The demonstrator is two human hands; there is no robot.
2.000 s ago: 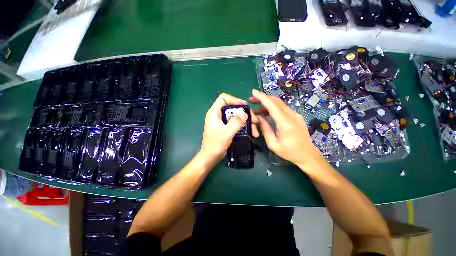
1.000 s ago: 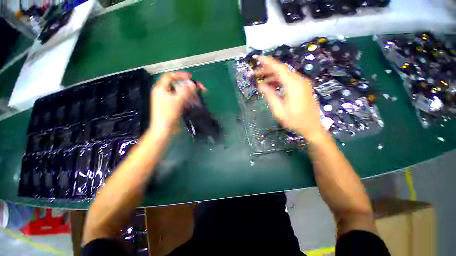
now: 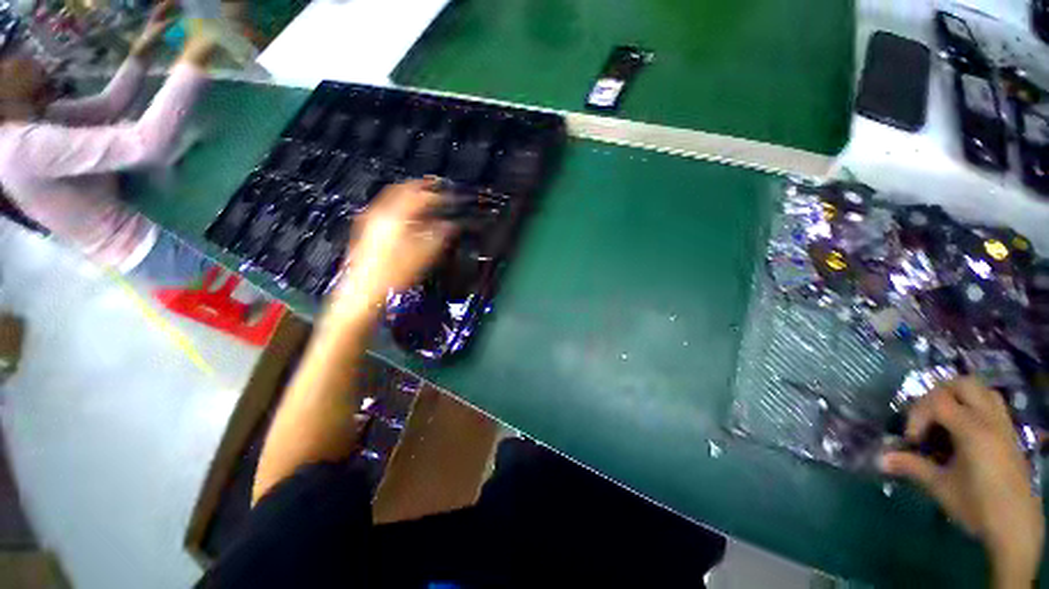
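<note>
My left hand (image 3: 403, 239) is over the black component tray (image 3: 334, 150), its blurred fingertips down at the pockets near the tray's right part. I cannot tell whether they grip a housing. My right hand (image 3: 972, 451) is at the near edge of the circuit board pile (image 3: 909, 276), thumb and fingers curled round a small dark part (image 3: 938, 443). The boards are silvery and dark, with black discs and yellow spots, on a clear textured tray (image 3: 799, 362). A part-built phone (image 3: 613, 83) with a pale patch lies alone on the green strip beyond the rail.
A pale rail (image 3: 690, 144) runs behind the green mat (image 3: 633, 265). A dark flat slab (image 3: 893, 81) and black housings (image 3: 978, 109) lie on the white surface at upper right. A person in a pink sleeve (image 3: 86, 144) works at upper left. Trays sit in a carton (image 3: 385, 403) below the bench.
The view has swung left. My left hand has moved from the mat to the black tray, and the phone it held is out of it. My right hand has moved to the pile's near edge.
</note>
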